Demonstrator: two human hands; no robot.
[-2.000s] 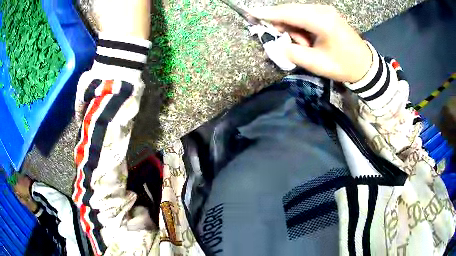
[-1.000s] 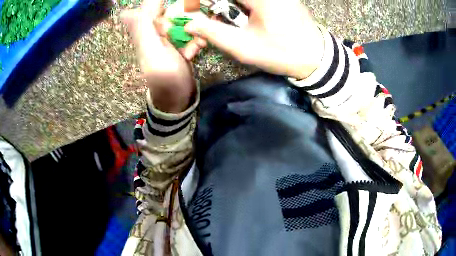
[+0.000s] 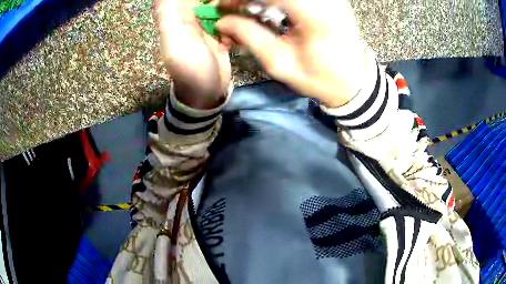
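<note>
A bright green moulded part (image 3: 207, 19) is at the top of the picture, held in my left hand (image 3: 191, 55). My right hand (image 3: 310, 50) is beside it, its thumb against or very near the part. My right hand holds the wrapped white and black knife handle (image 3: 267, 15), which is blurred. The blade cannot be made out. My left fingertips are cut off by the top edge or hidden behind the part.
The speckled bench top (image 3: 83, 83) spans the upper picture. A blue tray (image 3: 22, 25) with green pieces is at upper left. Ribbed blue crates (image 3: 482, 166), a brown box (image 3: 456, 186) and yellow-black floor tape (image 3: 466, 130) are at right. A red item (image 3: 91, 158) is below the bench.
My left arm has come in from the tray side and my left hand now holds a green part beside my right hand. The view has shifted, so less of the tray shows.
</note>
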